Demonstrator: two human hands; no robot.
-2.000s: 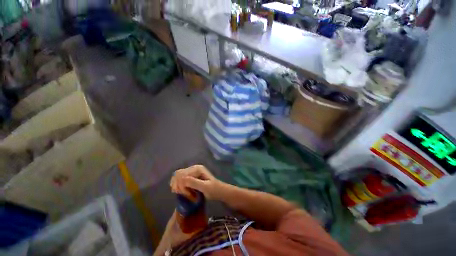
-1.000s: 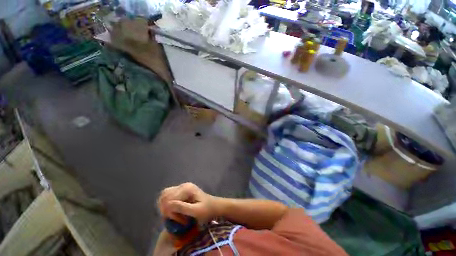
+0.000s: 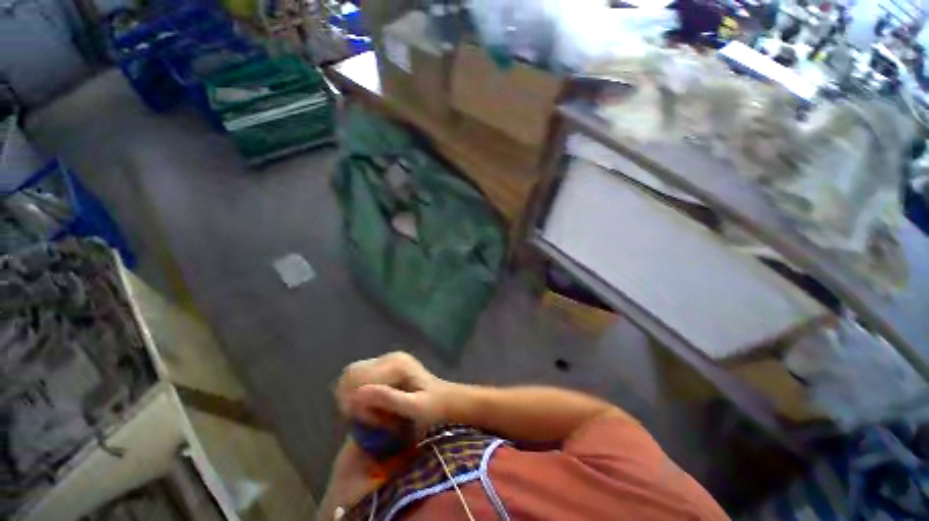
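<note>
My right hand (image 3: 392, 387) is closed over the top of the water bottle, low in the middle of the view. The dark bottle cap (image 3: 379, 441) shows just under its fingers. A small orange-red part of the bottle (image 3: 381, 472) shows below the cap. My left hand (image 3: 348, 476) is around the bottle's lower side, mostly cut off and blurred near the bottom edge. I wear a dark checked apron (image 3: 443, 463) with pale edging over an orange-red sleeve, and a thin white cord (image 3: 455, 482) hangs on it.
A green sack (image 3: 423, 254) lies on the floor ahead, beside a table frame (image 3: 652, 305) on the right. Boxes of dark cloth (image 3: 153, 407) stand at left. Green (image 3: 270, 107) and blue crates (image 3: 168, 46) stand farther back. A pale scrap (image 3: 294, 270) lies on the aisle.
The view has moved along the aisle; the green sack is nearer and the striped bag has slid to the lower right edge. Fire extinguishers have left view. Both hands stay on the bottle.
</note>
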